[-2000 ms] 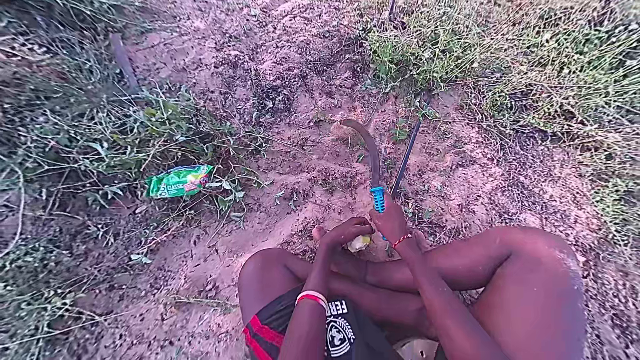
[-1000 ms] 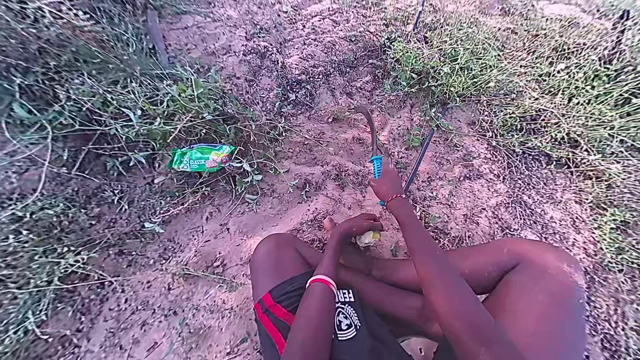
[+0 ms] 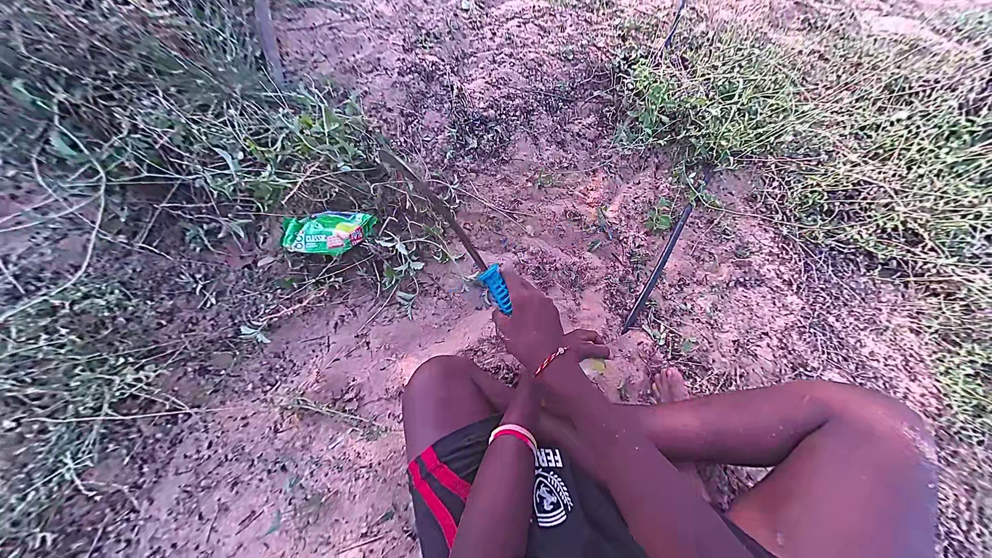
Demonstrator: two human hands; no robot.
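My right hand (image 3: 531, 318) grips the blue ribbed handle of a sickle (image 3: 442, 209), whose narrow dark blade points up and left over the ground. The right wrist, with a thin red-and-white cord, crosses over my left forearm. My left hand (image 3: 587, 346) is mostly hidden behind the right one; only some fingers show, over a small pale yellow-green thing (image 3: 594, 366) low between my legs. Whether the left fingers hold that thing cannot be made out.
A green printed plastic packet (image 3: 329, 234) lies at the edge of weeds on the left. A thin black pipe or rod (image 3: 659, 271) lies on the sandy soil, right of the hands. Grass (image 3: 845, 147) grows at the upper right. My crossed legs (image 3: 845, 465) frame the near ground.
My right hand has swung left with the sickle, across my left arm. The blade, upright before, now slants up and left toward the packet and weeds.
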